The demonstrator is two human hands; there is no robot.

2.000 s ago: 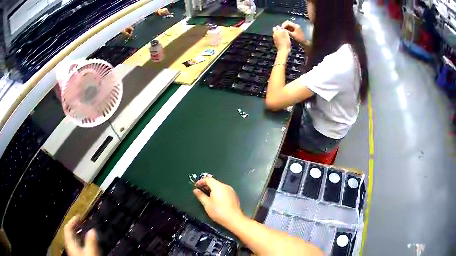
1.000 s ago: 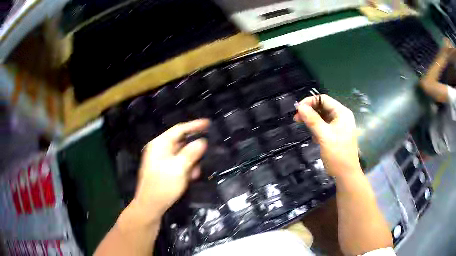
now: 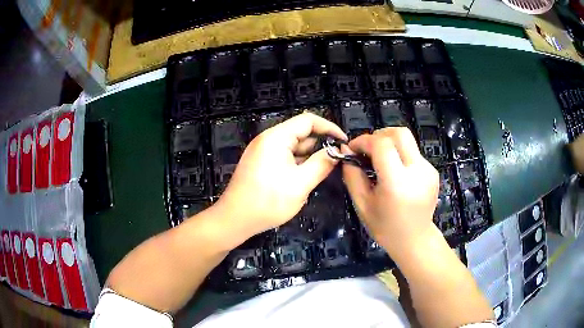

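My left hand (image 3: pixel 275 170) and my right hand (image 3: pixel 394 179) meet above the middle of the glossy black blister tray (image 3: pixel 477 192). A small dark piece with a pale, shiny curved edge (image 3: pixel 334 150) is between the fingertips of both hands; the fingers hide most of it, and I cannot tell if it is one thing or two. A thin dark sliver (image 3: pixel 364 168) runs from it into my right fingers. Rows of black housings (image 3: pixel 227 142) lie in the tray's pockets.
Red pieces (image 3: pixel 63 150) with white circles lie in a pale tray at left. Black pieces (image 3: pixel 533 240) lie in a pale tray at right. Small silvery bits (image 3: pixel 506 138) lie on the green mat (image 3: pixel 512 96). A tan board edge (image 3: pixel 256 25) runs behind. Another person's arm (image 3: pixel 576 154) shows at right.
My view has turned down and left to the tray. My hands, apart above the tray a second ago, have come together, and my left fingers have closed on the small piece.
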